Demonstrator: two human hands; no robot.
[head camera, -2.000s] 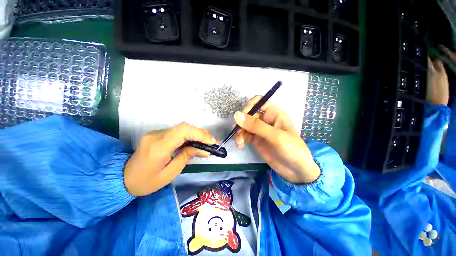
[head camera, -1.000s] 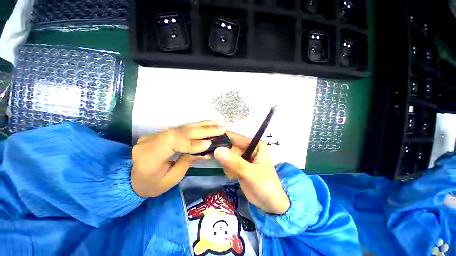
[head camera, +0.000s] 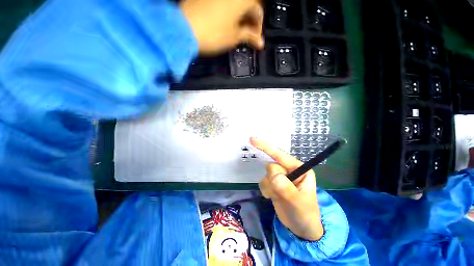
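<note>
A black housing (head camera: 242, 62) lies in a front-row pocket of the black foam tray (head camera: 312, 81). My left hand (head camera: 226, 26) is over the tray, blurred, its fingertips at the housing's upper edge; whether they grip it cannot be told. My right hand (head camera: 291, 189) holds dark tweezers (head camera: 318, 159) in the fist, slanting up to the right, index finger stretched over the white paper (head camera: 150, 161). A few tiny black parts (head camera: 245, 156) lie beside that finger. A heap of small metal parts (head camera: 203, 121) lies on the paper.
More housings (head camera: 286, 59) sit in neighbouring pockets. A clear dimpled tray (head camera: 312, 119) adjoins the paper's right edge. A second black tray (head camera: 384, 119) with housings stands at right. Another person's blue sleeve (head camera: 442, 223) shows lower right. My left sleeve hides the upper left.
My left hand has moved from over the paper up to the foam tray. The formerly empty pocket now holds a housing. My right hand has moved right and away from the housing, still with the tweezers.
</note>
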